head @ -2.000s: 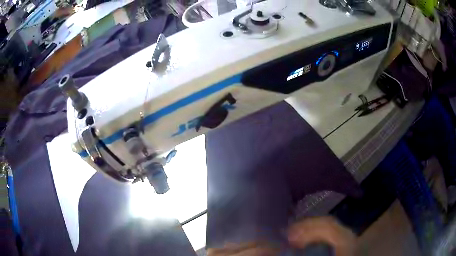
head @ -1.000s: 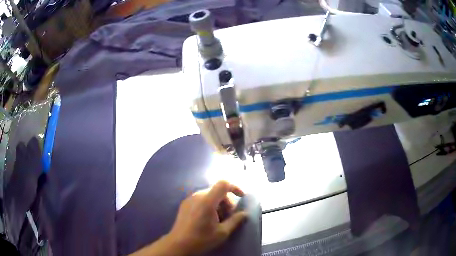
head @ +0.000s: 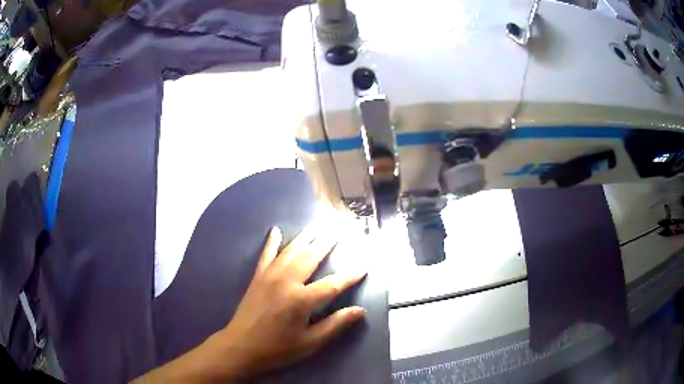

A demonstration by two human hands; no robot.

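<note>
A dark purple-grey fabric panel (head: 225,247) with a curved left edge lies on the white bed, its upper right part under the machine head by the needle. My left hand (head: 296,300) lies palm down on it, below and left of the needle, fingers spread and nothing gripped. The white sewing machine (head: 450,82) has a blue stripe. The presser foot area (head: 367,225) is washed out by bright light, so the needle's contact with the fabric cannot be told. My right hand is out of the picture.
A fabric strip (head: 574,255) hangs over the table at the right. More purple-grey fabric (head: 109,225) lies at the left and behind the machine. A ruler (head: 465,361) runs along the front edge. A blue strip (head: 60,172) shows at far left.
The view has swung toward the needle end of the machine. My left hand, earlier with fingers bent at the panel's right edge by the needle, now lies flatter with fingers spread.
</note>
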